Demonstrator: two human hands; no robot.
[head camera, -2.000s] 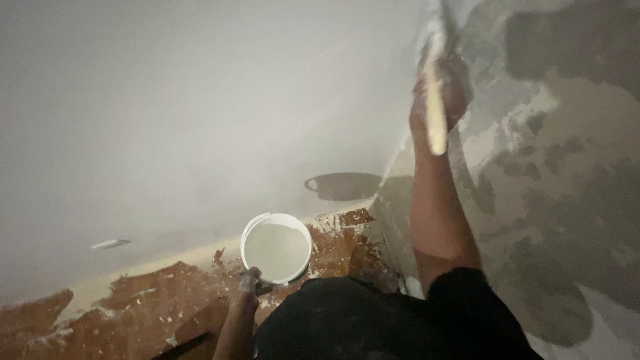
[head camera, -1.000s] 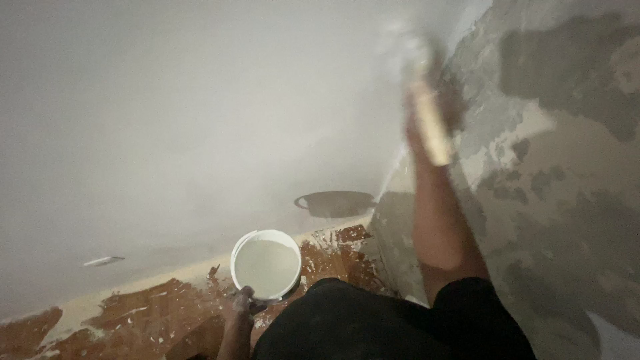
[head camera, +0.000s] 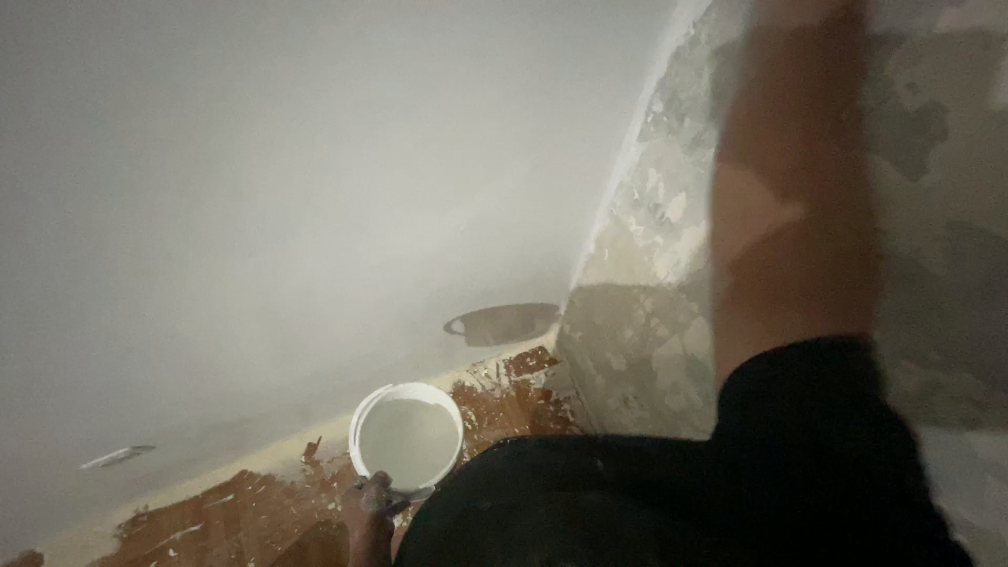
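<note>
A round white plastic bucket (head camera: 409, 441) is low in the head view, with pale liquid, likely paint, inside. My left hand (head camera: 372, 498) grips its near rim on the lower left side. The right forearm rises blurred along the right side of the view in front of the patchy wall, and my right hand lies beyond the top edge, so what it holds is hidden. A smooth, pale painted wall (head camera: 315, 197) fills the left and middle.
The adjoining wall (head camera: 630, 346) on the right is patchy grey and beige, meeting the pale wall at a corner. Below lies a reddish-brown floor (head camera: 228, 512) with white splashes. A small whitish mark (head camera: 118, 457) shows at the lower left. The bucket's shadow falls near the corner.
My right hand, seen earlier with a light-handled brush at the corner, has moved up out of view. The left hand still holds the bucket.
</note>
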